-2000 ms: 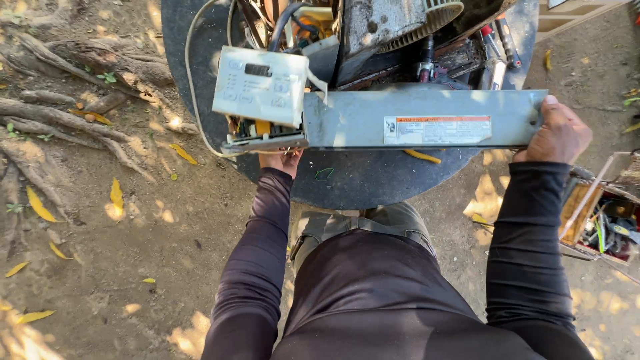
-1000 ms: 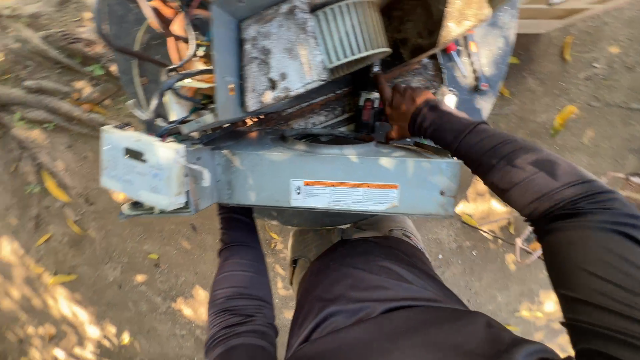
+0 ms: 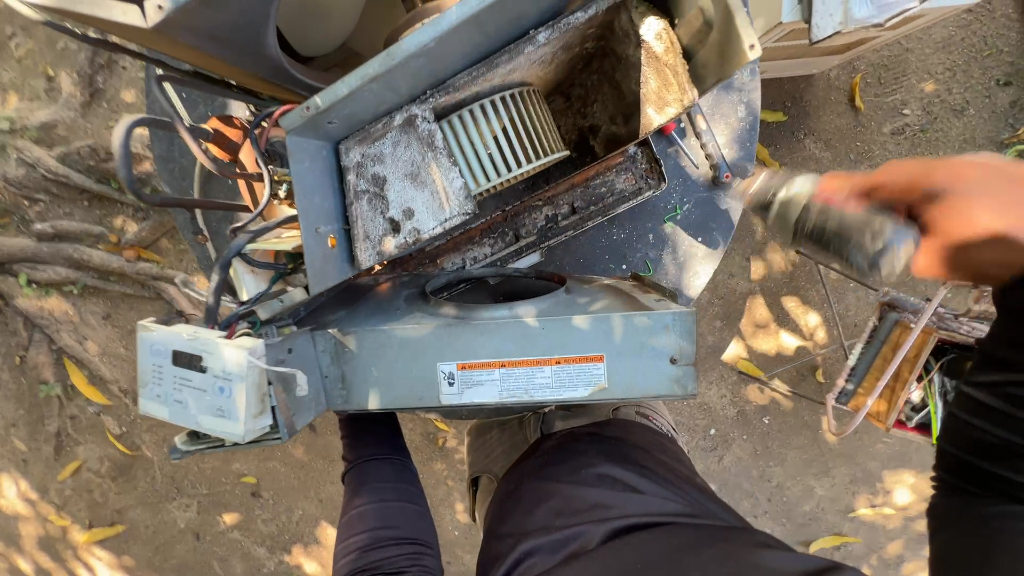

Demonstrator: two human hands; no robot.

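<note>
My right hand (image 3: 952, 216), blurred, is out past the table's right side, shut on a dark power tool (image 3: 840, 224) that looks like a cordless drill or driver. My left hand is hidden under the grey sheet-metal housing (image 3: 512, 344); only its dark sleeve (image 3: 384, 496) shows. That housing has a round opening and a warning label (image 3: 524, 378). A white control panel (image 3: 204, 380) hangs at its left end, with wires behind. Farther back lies a dirty metal casing (image 3: 320, 200) with foam lining and a white squirrel-cage blower wheel (image 3: 504, 142).
On the dark round table (image 3: 596, 248) lie a red-handled screwdriver (image 3: 678, 142) and another hand tool (image 3: 708, 144). Bent copper pipes (image 3: 132, 168) and wires crowd the left. A cardboard box (image 3: 864, 36) stands at the back right, a tool box (image 3: 900, 368) on the ground at right.
My right hand has moved from the housing's right end to a dark tool on the table, and now holds it up out to the right. The housing's round opening now shows.
</note>
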